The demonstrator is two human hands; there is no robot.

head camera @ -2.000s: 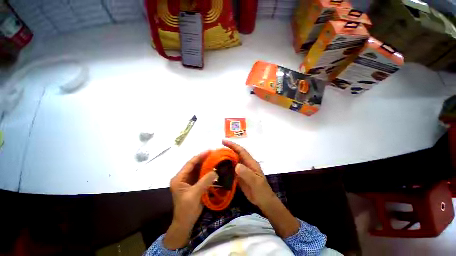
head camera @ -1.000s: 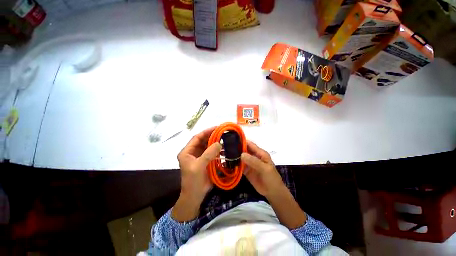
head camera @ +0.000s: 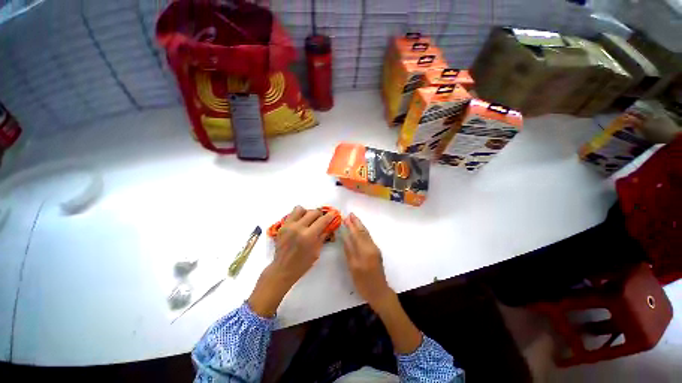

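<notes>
An orange coiled cord (head camera: 329, 218) lies low over the white table, mostly covered by my left hand. My left hand (head camera: 299, 238) is on top of the coil with its fingers bent over it. My right hand (head camera: 362, 250) is just right of the coil, fingers extended, its fingertips near the coil's right edge; whether they touch it I cannot tell. The orange square card with a code is not visible. An orange and black printed box (head camera: 381, 173) lies on its side beyond my hands.
Left of my hands are a slim yellow-green item (head camera: 244, 252), two small grey-white lumps (head camera: 179, 295) and a thin strip. Behind stand a phone (head camera: 248, 127) against a red bag (head camera: 196, 75), a red bottle (head camera: 319, 73), upright printed boxes (head camera: 482, 135) and brown cartons (head camera: 523, 75). A person's red sleeve shows at right.
The coil has gone from both hands near the table edge forward onto the table area. My left hand has moved over it, and my right hand has come off its side. The view has tilted up.
</notes>
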